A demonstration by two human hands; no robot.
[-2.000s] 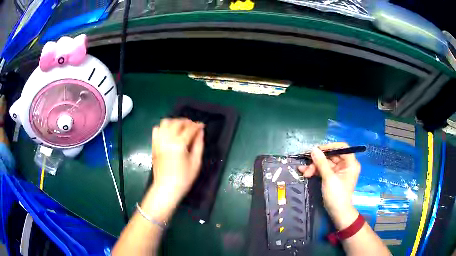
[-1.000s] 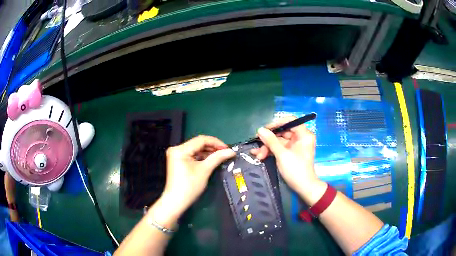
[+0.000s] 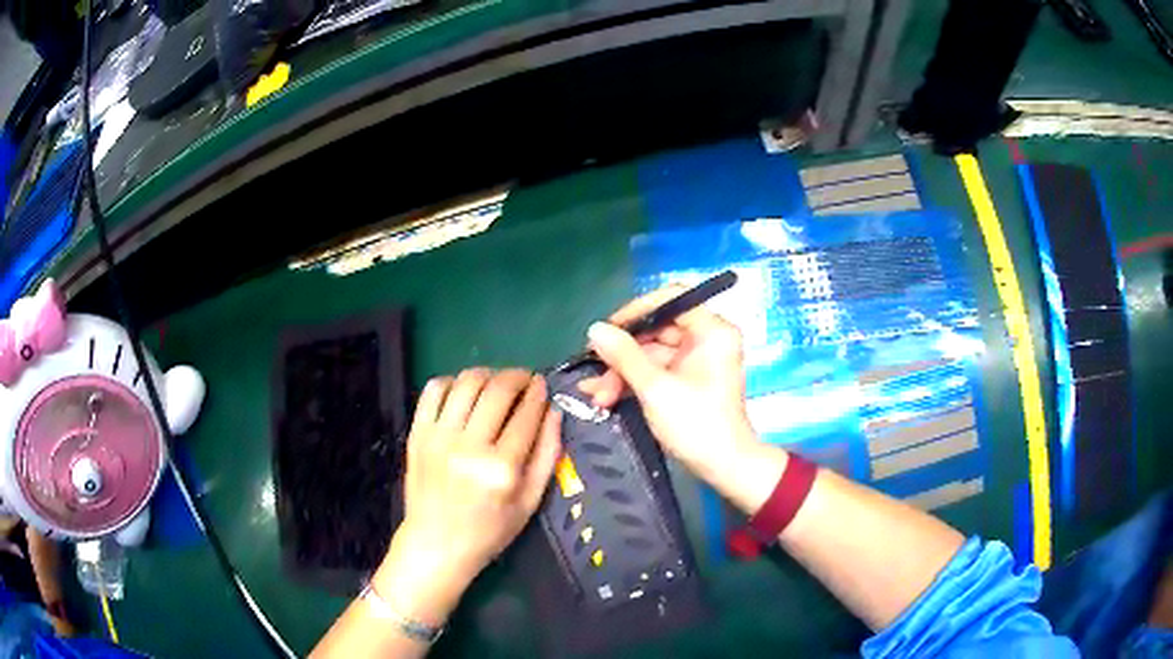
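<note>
The dark grey phone middle frame (image 3: 615,496) lies tilted on the black foam work pad (image 3: 566,618), with slanted dark ovals and a yellow-orange patch. My right hand (image 3: 675,386) grips the black tweezers (image 3: 682,304), their tip low over the frame's top edge. My left hand (image 3: 479,457) rests along the frame's upper left side, its fingers bent and close together and covering that corner. Whether the left fingers pinch a small part is hidden. The black foam parts tray (image 3: 337,451) lies left of my left hand.
A white and pink cat-shaped fan (image 3: 88,444) stands at the far left, with a cable passing before it. Sheets under shiny blue film (image 3: 823,335) lie right of the frame. Beyond are yellow tape (image 3: 1010,322) and a blue-edged black strip sheet (image 3: 1087,348). A raised green shelf (image 3: 425,77) crosses the back.
My left hand has come from the parts tray to the frame's upper left edge. The right hand stays at the frame's top with the tweezers. The view has shifted right.
</note>
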